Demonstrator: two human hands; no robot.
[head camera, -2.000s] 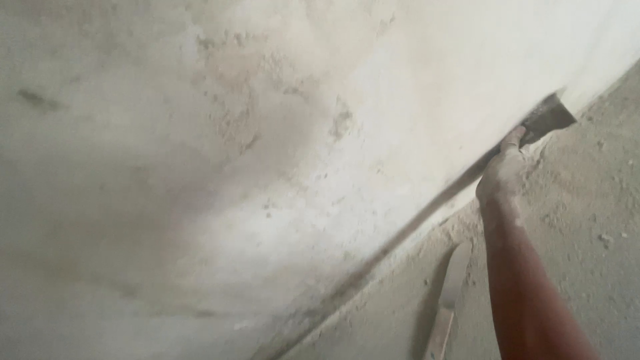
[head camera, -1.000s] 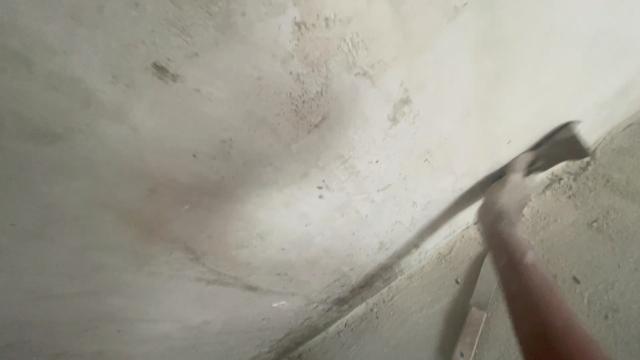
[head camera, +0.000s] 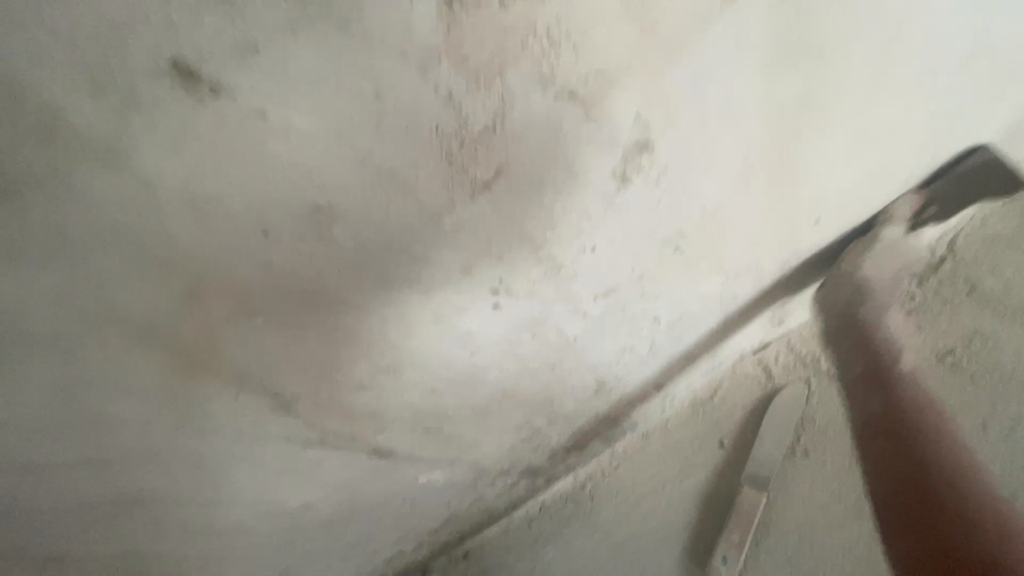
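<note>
My right hand (head camera: 876, 248), dusty and blurred, reaches up from the lower right and grips a dark, flat-bladed scraper (head camera: 968, 184). The blade lies along the foot of a pale plastered wall (head camera: 400, 240), where the wall meets the dusty floor. Below and left of the hand, a long flat tool (head camera: 768, 456) with a pale rounded blade and a lighter handle rests on the floor, casting a shadow to its left. My left hand is out of the picture.
Loose dust and crumbs of plaster lie on the rough floor (head camera: 640, 496) along the wall's foot. The wall has reddish worn patches, dark spots and pitted places. A dark diagonal band runs along the base of the wall.
My right hand stays on the scraper at the wall's foot, and the scraper's blade is turned a little differently. The view has shifted somewhat.
</note>
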